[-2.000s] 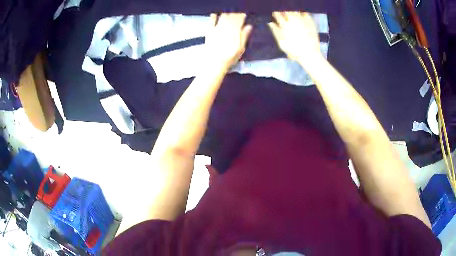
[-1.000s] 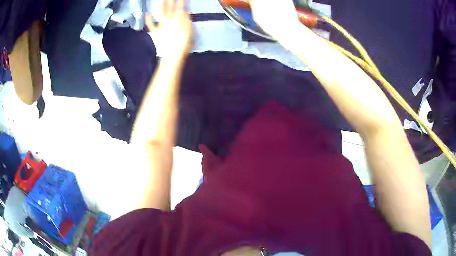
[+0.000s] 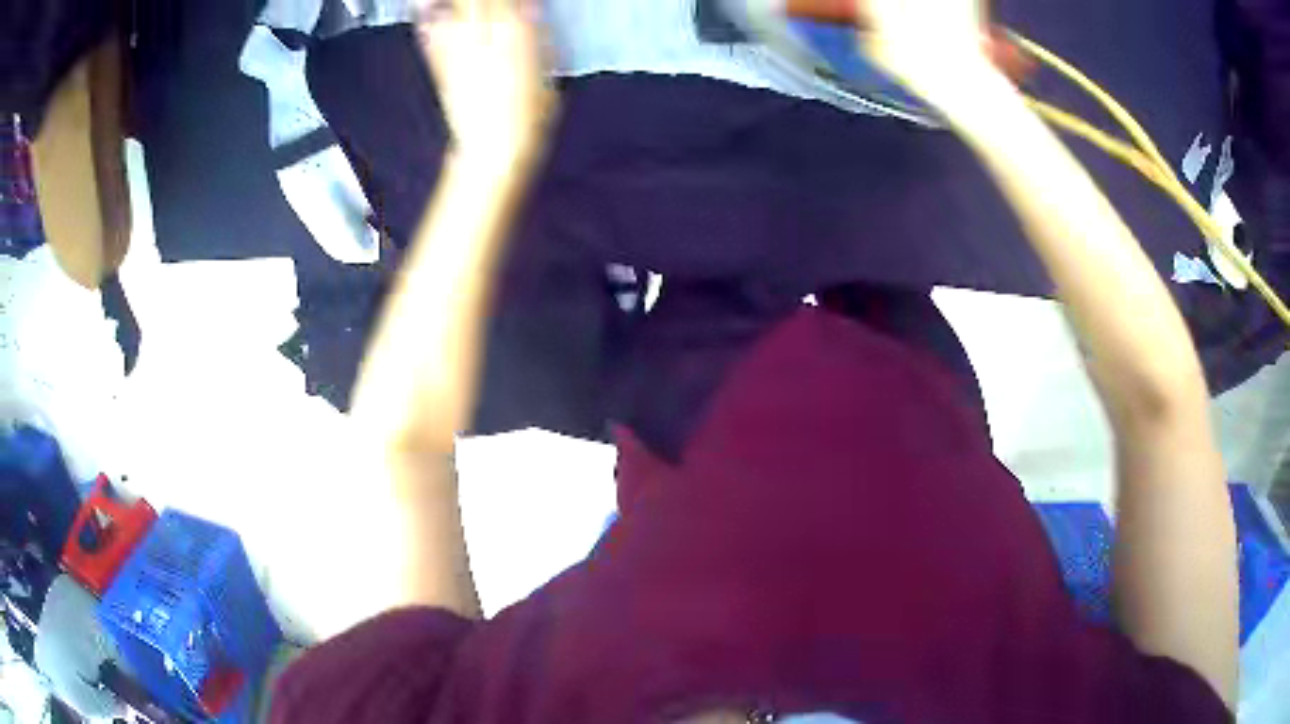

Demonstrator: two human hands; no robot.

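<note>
My right hand point(image 3: 927, 43), cut by the top edge, is closed round the orange-red handle of the steam iron point(image 3: 835, 51). The iron's blue top and pale rim show beside the hand, over the pale interfacing point(image 3: 637, 40) and dark cloth. My left hand point(image 3: 481, 43), blurred and partly cut by the top edge, is over the garment at the left end of that interfacing; its fingers are unclear. The dark garment point(image 3: 736, 156) spreads towards me, with a pale strip point(image 3: 326, 205) at its left.
Yellow hoses point(image 3: 1132, 156) run from the iron to the right edge. A tan rounded form point(image 3: 82, 184) stands at the left. A red basket point(image 3: 106, 535) and a blue basket point(image 3: 191, 601) are at the lower left. More blue baskets point(image 3: 1075, 552) are at the lower right.
My right hand left the cloth, took the iron from the upper right and has since moved somewhat right with it. My left hand moved left from the middle. The garment now sits higher in view.
</note>
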